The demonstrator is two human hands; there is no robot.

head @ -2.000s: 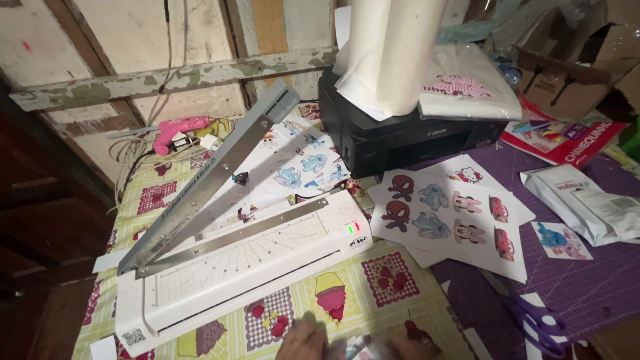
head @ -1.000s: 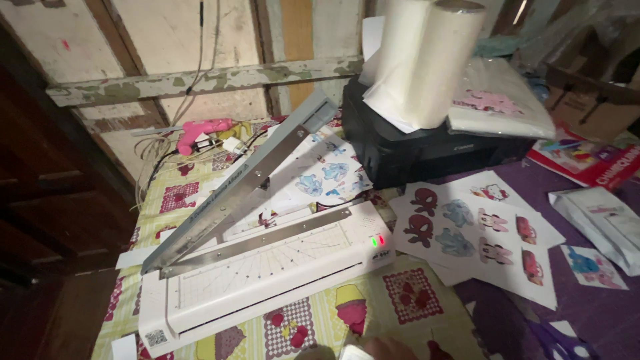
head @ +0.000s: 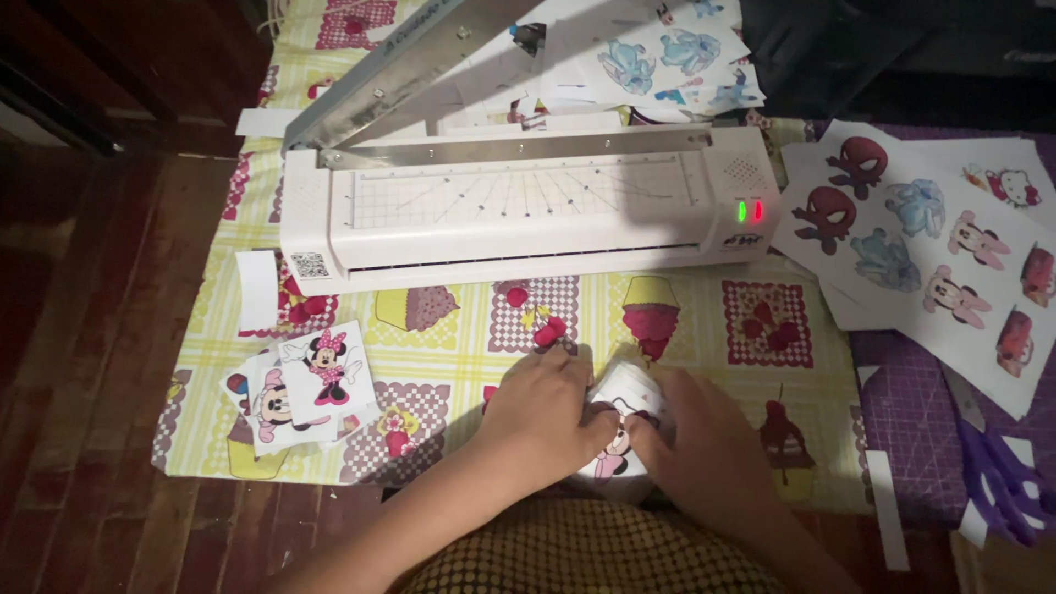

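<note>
Near the table's front edge, my left hand (head: 549, 408) and my right hand (head: 701, 433) grip a stack of white paper cutouts (head: 623, 388) from either side. Both thumbs press on the top piece, which bears a cartoon mouse in pink. The lower part of the stack is partly hidden by my hands. Beyond them lies a white laminator (head: 520, 239) with a green and a red light lit and a metal trimmer arm (head: 404, 70) raised at its back. To the left of my hands, square cutouts with cartoon mice (head: 330, 375) lie in a loose pile.
Printed cartoon sheets (head: 924, 239) overlap at the right, partly over a purple cutting mat (head: 907, 396). Purple-handled scissors (head: 994, 478) lie at the lower right. More printed sheets (head: 660, 62) are behind the laminator, beside a black printer (head: 907, 62). White paper strips (head: 258, 289) lie at the left.
The view has tipped down, bringing both forearms and the cutout pile at the left into sight. My hands, barely visible at the lower edge before, now show on the stack.
</note>
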